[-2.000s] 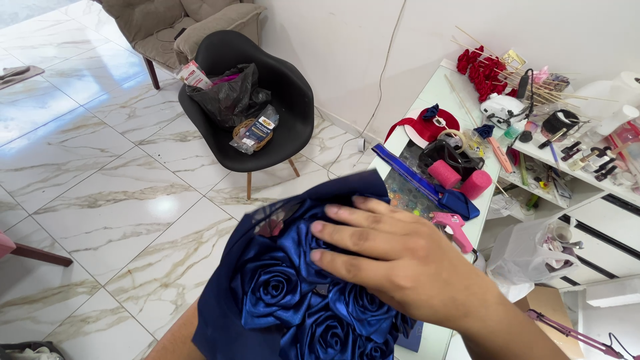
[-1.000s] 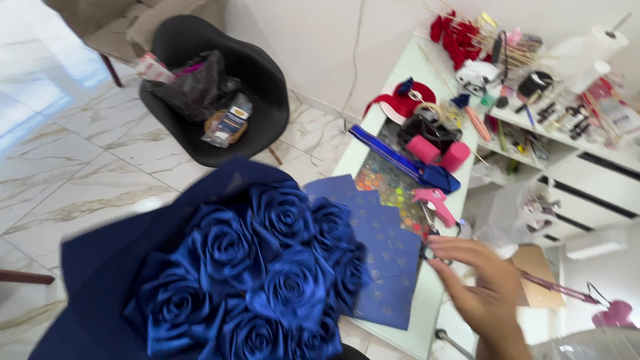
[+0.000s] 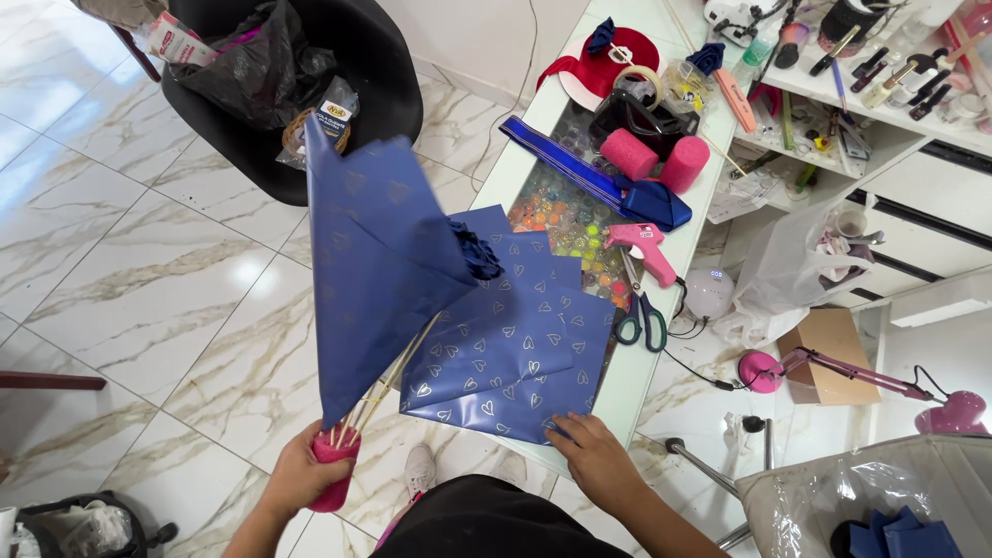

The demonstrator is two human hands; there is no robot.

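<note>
My left hand [image 3: 306,473] grips a pink foam cylinder [image 3: 339,467] at the base of wooden sticks [image 3: 395,364]. Those sticks run up into a bouquet wrapped in blue paper [image 3: 372,256], tilted so that only a few blue satin roses [image 3: 476,249] show at its right edge. My right hand [image 3: 583,443] rests with fingertips on the near edge of blue sheets printed with gold hearts [image 3: 504,349], which lie layered on the glass-topped table [image 3: 632,387]. Green-handled scissors [image 3: 641,322] and a pink glue gun [image 3: 645,246] lie right of the sheets.
Two pink foam cylinders [image 3: 684,164], a blue ribbon [image 3: 562,165] and a red cap-like item [image 3: 620,50] sit farther up the table. A black chair [image 3: 387,85] holding bags stands at upper left. Shelves of cosmetics [image 3: 938,128] and a pink lamp [image 3: 953,415] are at right.
The bouquet has turned from showing its roses to showing its wrapped side, now held low by the foam base. My right hand has moved from beside the table's tools to the sheets' near edge.
</note>
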